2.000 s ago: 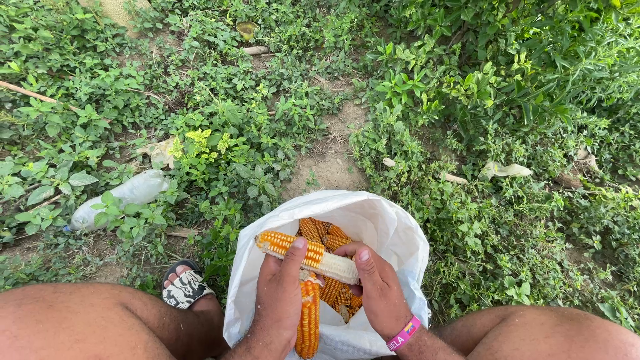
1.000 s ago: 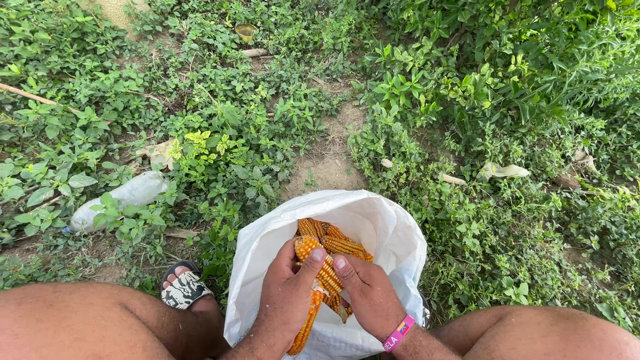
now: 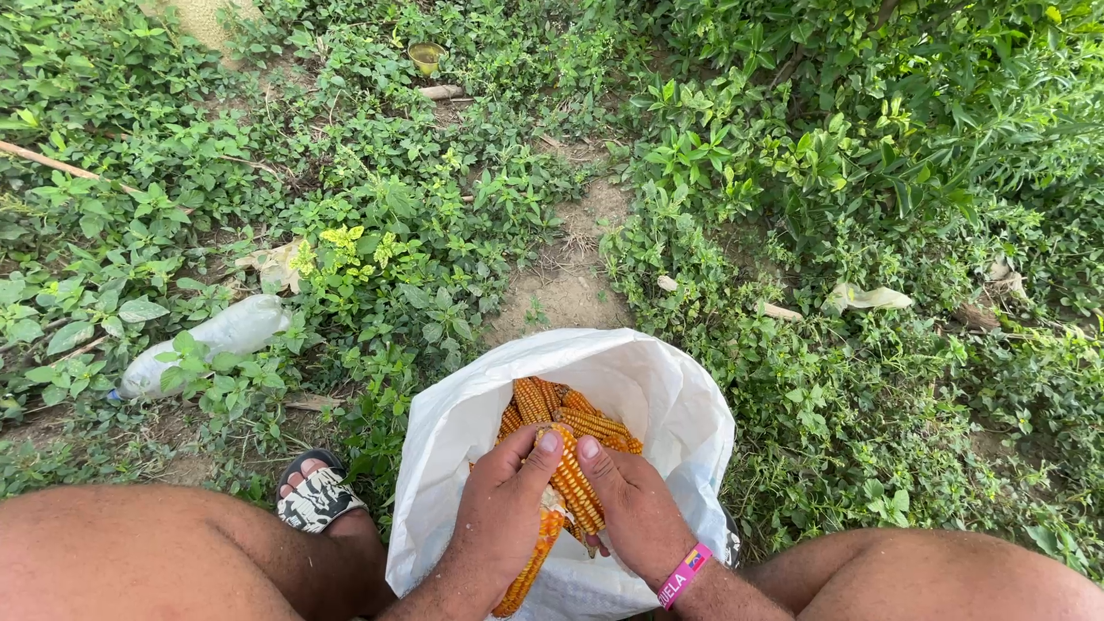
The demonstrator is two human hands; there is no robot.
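Note:
An open white woven sack (image 3: 681, 405) stands between the person's knees, with several dried orange corn cobs (image 3: 595, 424) inside it. Over its mouth, my left hand (image 3: 509, 492) and my right hand (image 3: 634, 500) both grip one corn cob (image 3: 576, 483), thumbs close together near its upper end. Another orange cob (image 3: 535, 569) hangs below my left palm, its upper part hidden by the hand, so it too seems held there. A pink wristband (image 3: 684, 576) circles my right wrist.
Low green weeds surround a patch of bare soil (image 3: 569, 293) beyond the sack. A plastic bottle (image 3: 216, 341) lies at left, above a sandalled foot (image 3: 319, 496). A plastic scrap (image 3: 867, 297) lies at right.
The partly stripped cob with a pale bare end, held across both hands two seconds ago, is no longer seen there. Both hands now hold a kernel-covered cob, pointing more up and down.

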